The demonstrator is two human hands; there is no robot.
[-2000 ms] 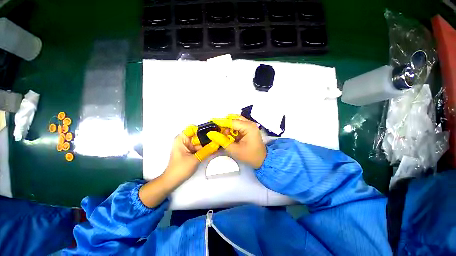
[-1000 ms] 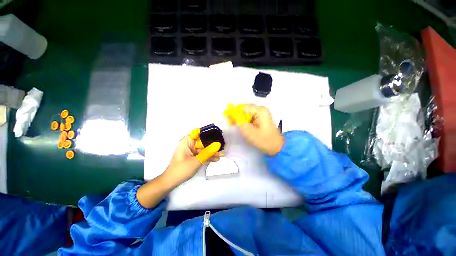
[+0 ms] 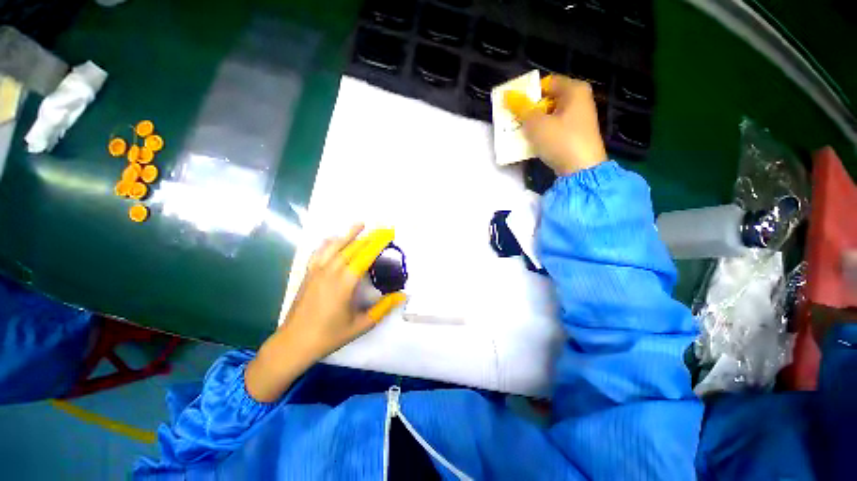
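My left hand (image 3: 334, 287), with orange finger cots, holds a black watch case (image 3: 388, 270) between fingers and thumb, low over the white work sheet (image 3: 432, 188). The case's round dark face points up. My right hand (image 3: 562, 122), also with orange cots, pinches a small pale card (image 3: 512, 141) at the sheet's top right, in front of the black tray. A glossy black part (image 3: 504, 233) lies on the sheet, left of my right sleeve. Another dark part (image 3: 537, 175) shows partly, by the sleeve. The grey edge of a white piece (image 3: 434, 319) shows below the case.
A black blister tray (image 3: 470, 56) is at the top. Orange finger cots (image 3: 138, 169) and a clear plastic sheet (image 3: 235, 141) lie left, with crumpled tissue (image 3: 68, 106). A white bottle (image 3: 700, 231), plastic bags (image 3: 747, 315) and a red tray (image 3: 832, 272) are right.
The view has turned and shifted. My right hand has moved up and taken hold of the pale card from the sheet's top edge. My left hand still holds the case, now face up.
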